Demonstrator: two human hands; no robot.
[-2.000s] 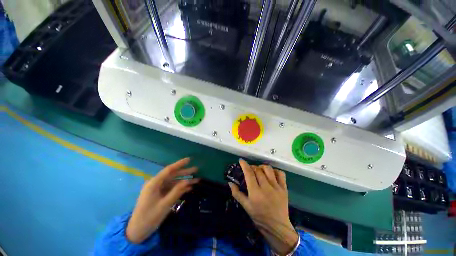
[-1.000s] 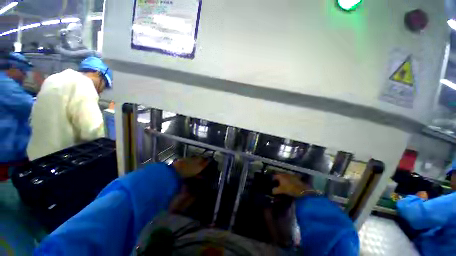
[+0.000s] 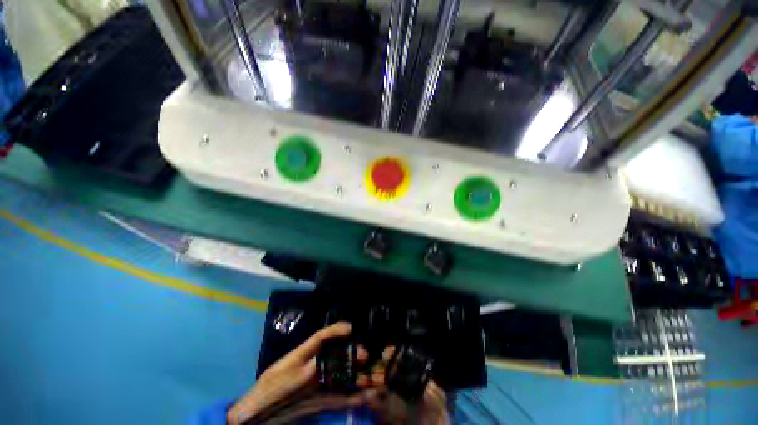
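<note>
My left hand holds a small black module over the black parts tray at my lap. My right hand holds another black module just beside it, close to the first. Both modules are dark and slightly blurred, with some shiny spots. Two more small black modules, one at the left and one at the right, stand apart on the green bench mat in front of the white panel. The lap tray has several pockets with silvery details.
The press panel has two green-ringed buttons and a red emergency stop. Guide rods rise behind it. Black tray stacks stand left and right. A clear grid tray is at far right. A blue sleeve shows beyond.
My hands have come back from inside the press to the lap tray, each with a module. The view has tilted down again. Two modules now stand on the bench mat.
</note>
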